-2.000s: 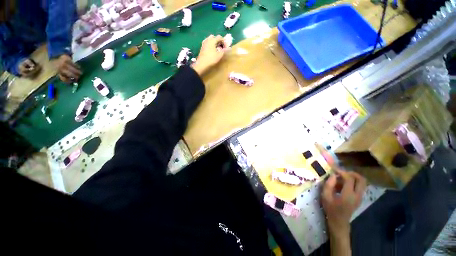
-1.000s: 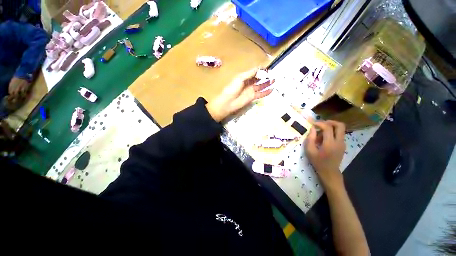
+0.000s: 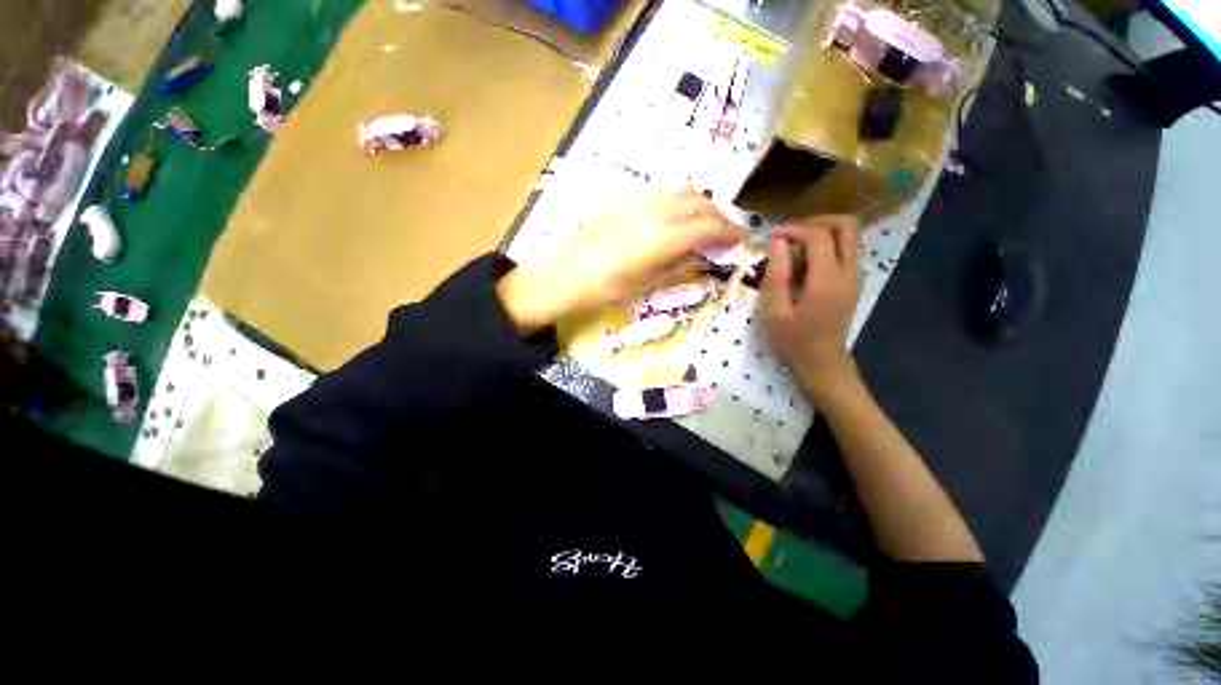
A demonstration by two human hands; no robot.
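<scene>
My left hand (image 3: 636,254) reaches over the white speckled board (image 3: 753,388), its fingers closed on a small pale pink-white shell piece (image 3: 730,252). My right hand (image 3: 813,295) meets it from the right, fingertips pinched by the same piece; whether it holds something of its own is hidden. Dark bits show between the hands. Two pink-white units (image 3: 654,328) lie on the yellow sheet below the hands. Another pink unit with a black rectangle (image 3: 660,400) lies at the board's lower edge.
An open cardboard box (image 3: 837,147) bears pink parts. A black square pad (image 3: 690,88) lies near slim pink parts (image 3: 730,101). A pink unit (image 3: 399,133) lies on the brown sheet (image 3: 402,214). The green belt (image 3: 188,248) carries units. A black rounded object (image 3: 1007,290) is right.
My left hand has moved from the belt edge to the board with the shell piece and now meets my right hand. The view has shifted right.
</scene>
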